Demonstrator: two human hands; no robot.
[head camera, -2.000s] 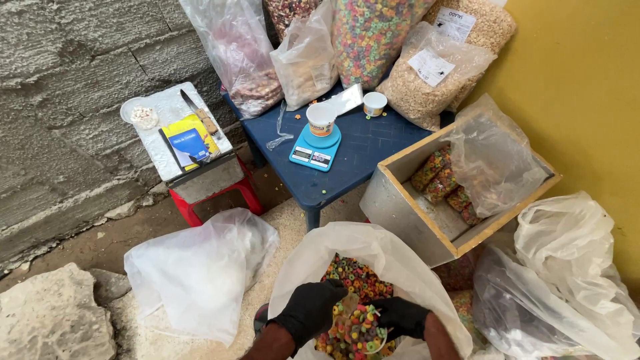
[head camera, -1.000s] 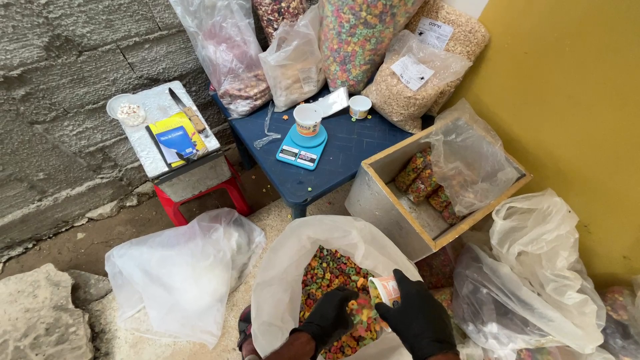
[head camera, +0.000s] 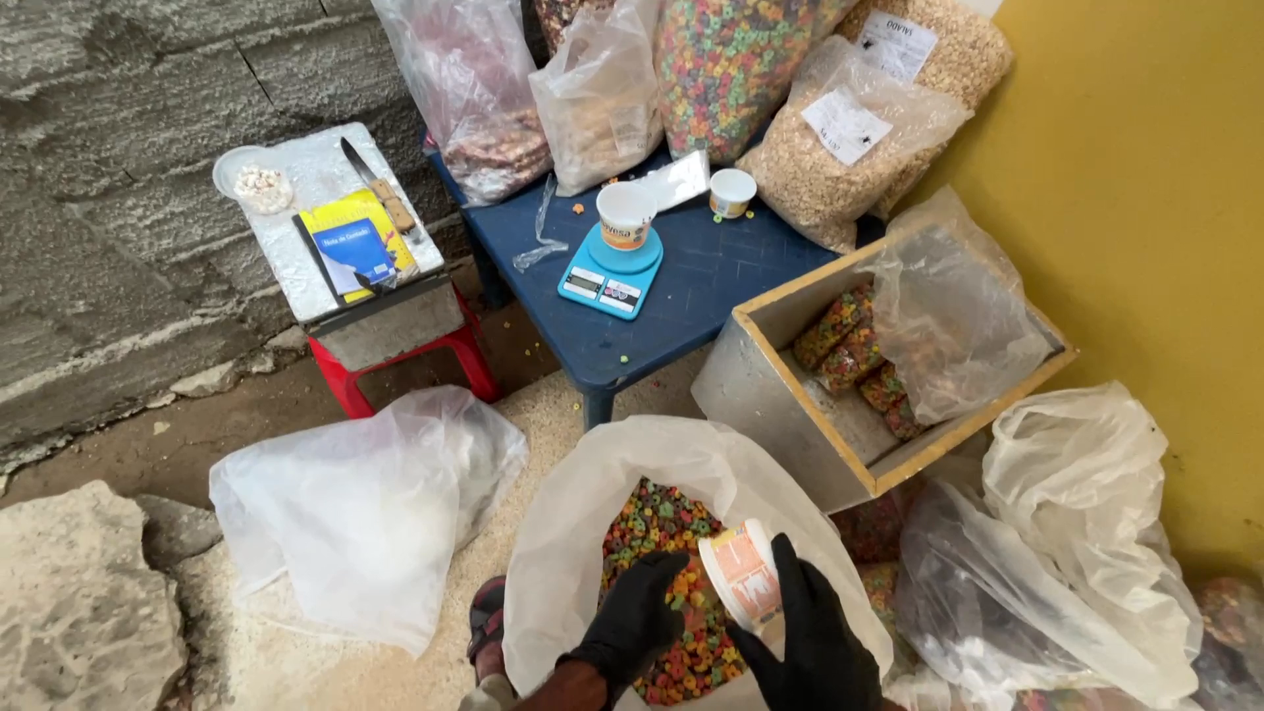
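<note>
A large open plastic sack of colourful ring cereal stands at the bottom middle. My right hand, in a black glove, grips a white plastic tub with an orange label, tilted over the cereal; its inside is hidden. Beside it, my left hand, also black-gloved, is over the cereal, its fingers bent; whether it holds any cannot be told. On the blue table, another white tub sits on a light-blue kitchen scale.
Bags of cereal and flakes line the table's back. A wood-rimmed box at right holds filled packets. A knife lies on the foil-covered board at left. An empty-looking plastic bag lies on the floor.
Two seconds ago both hands were close together low in the sack. The right hand has since lifted the tub, which now shows its label, while the left hand has come apart from it.
</note>
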